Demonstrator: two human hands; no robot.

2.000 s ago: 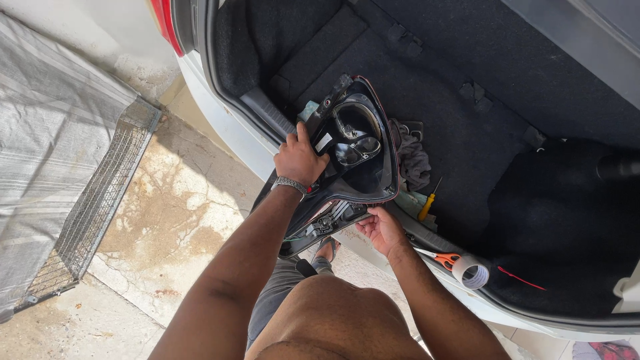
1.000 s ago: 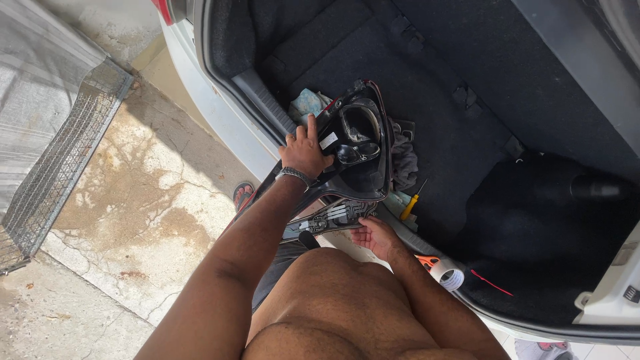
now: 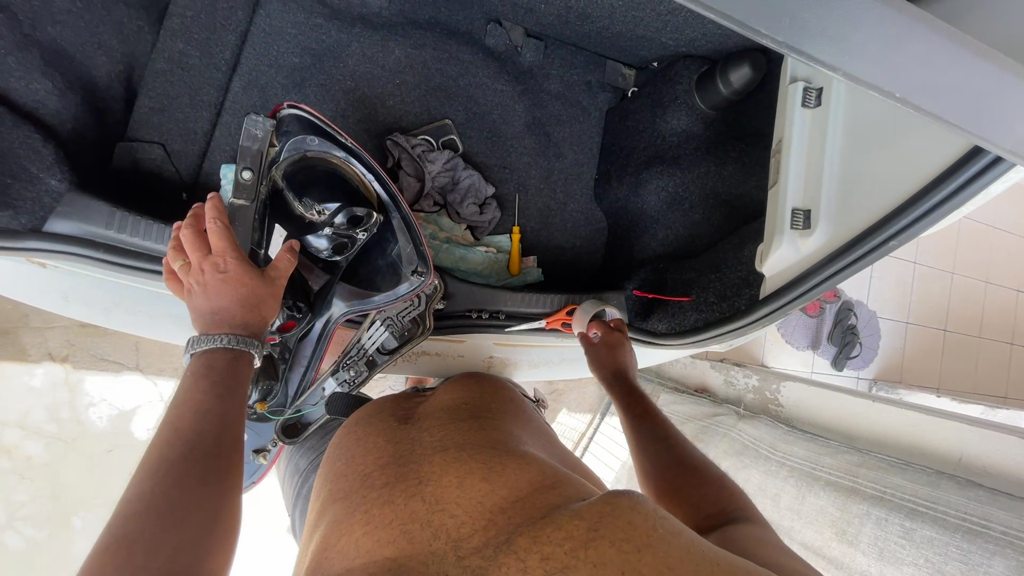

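A car tail light housing point(image 3: 404, 240) leans on the sill of the open trunk, its back side up. My left hand point(image 3: 228, 268) grips its left edge, thumb over the frame. Below its right side a bulb holder board point(image 3: 376, 344) with metal contact strips hangs at an angle; a thin green wire shows near its lower end. My right hand point(image 3: 610, 350) has its fingers on a roll of tape point(image 3: 596, 310) on the sill. Scissors with orange handles point(image 3: 560, 318) lie beside the roll, blades pointing left.
In the trunk lie a grey cloth point(image 3: 448, 180), a yellow-handled screwdriver point(image 3: 515, 248) and a greenish cloth point(image 3: 472, 256). A red strip point(image 3: 662, 296) rests on the carpet near the right. The trunk sill point(image 3: 528, 302) runs across the view. Flip-flops point(image 3: 846, 336) sit on the tiled floor outside.
My right hand has left the bulb holder board and moved right to the tape roll. My left hand stays on the tail light housing. The view has swung to the right.
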